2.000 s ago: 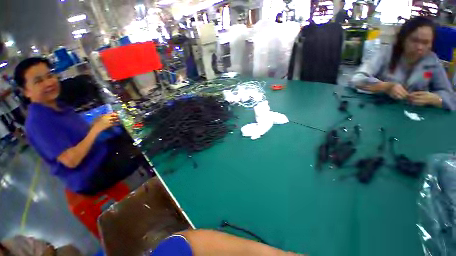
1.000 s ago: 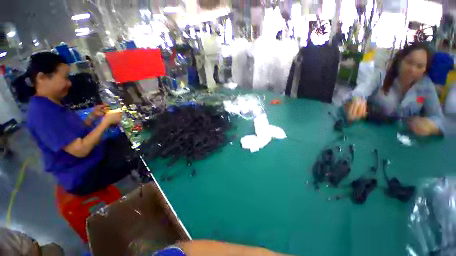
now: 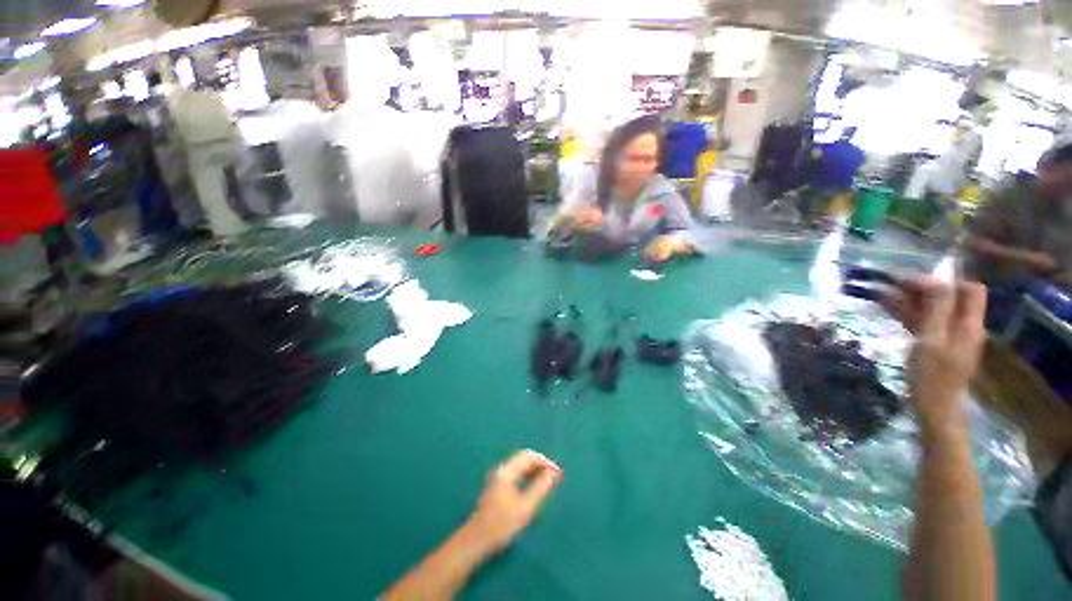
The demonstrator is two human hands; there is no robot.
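Note:
My left hand [image 3: 514,495] is low over the green table, fingers curled with a small gap at the thumb; nothing shows in it. My right hand [image 3: 947,335] is raised above the clear plastic bag [image 3: 752,452], its fingers on a dark, blurred bundle of black cable [image 3: 868,283]. More black cables [image 3: 829,378] lie on the bag. Several small black cable bundles [image 3: 555,352] lie mid-table. A pile of small white caps [image 3: 735,564] lies near the front edge, between my hands.
A large heap of black cables [image 3: 188,364] covers the left of the green table [image 3: 470,411]. White cloth or gloves [image 3: 414,329] and pale cables [image 3: 353,268] lie beside it. A person [image 3: 635,200] sits across the table. Another person is at far right.
The view has swung right, bringing the whole bag, the white pile and both hands into view. Before, only a forearm showed at the bottom edge. The person at left is out of view.

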